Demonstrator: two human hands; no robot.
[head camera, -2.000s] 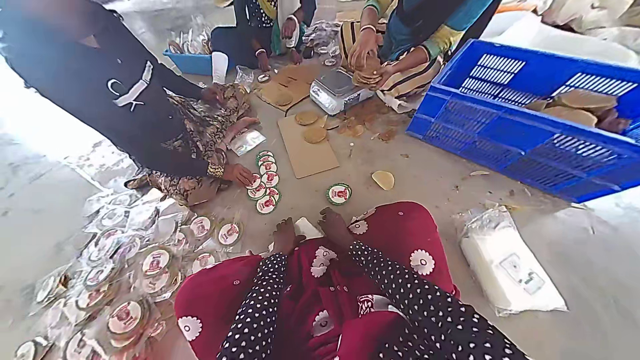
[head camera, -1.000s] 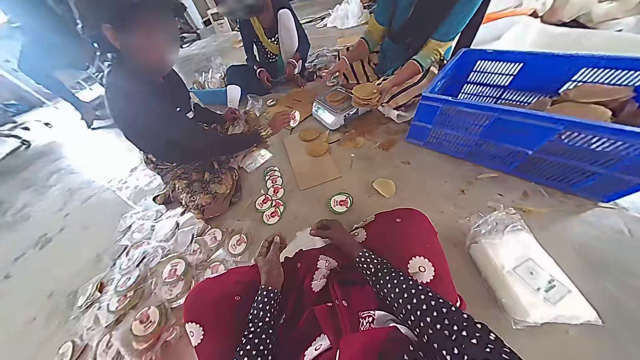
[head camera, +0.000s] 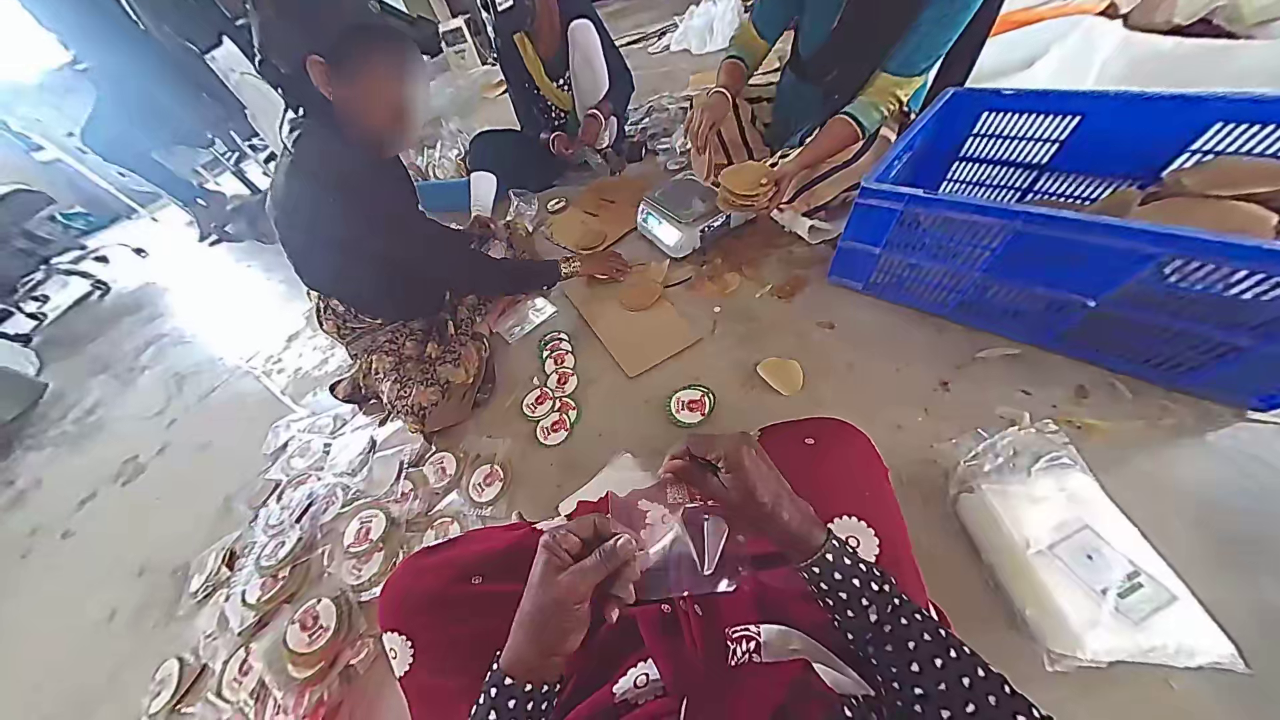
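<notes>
A clear plastic bag (head camera: 690, 555) is stretched between my two hands above my lap. My left hand (head camera: 570, 585) pinches its left edge between thumb and fingers. At its upper right side, my right hand (head camera: 745, 490) grips it. Some white sheet material (head camera: 605, 480) lies just beyond my left hand. Past my hands, a small stack of round printed labels (head camera: 690, 405) rests on the floor, and several more round labels (head camera: 555, 400) form an overlapping row to its left. One loose tan disc (head camera: 780, 375) lies to the right of the stack.
Many bagged discs with labels (head camera: 330, 590) are heaped at left. A cardboard sheet (head camera: 635, 335) and a digital scale (head camera: 683, 215) lie ahead, where several people sit working. A blue plastic crate (head camera: 1030, 270) holding tan discs is at right, above a plastic-wrapped white pack (head camera: 1090, 550).
My hands have come up from the floor's edge to above my lap, now with the clear bag between them. The person at left has reached to the discs on the cardboard.
</notes>
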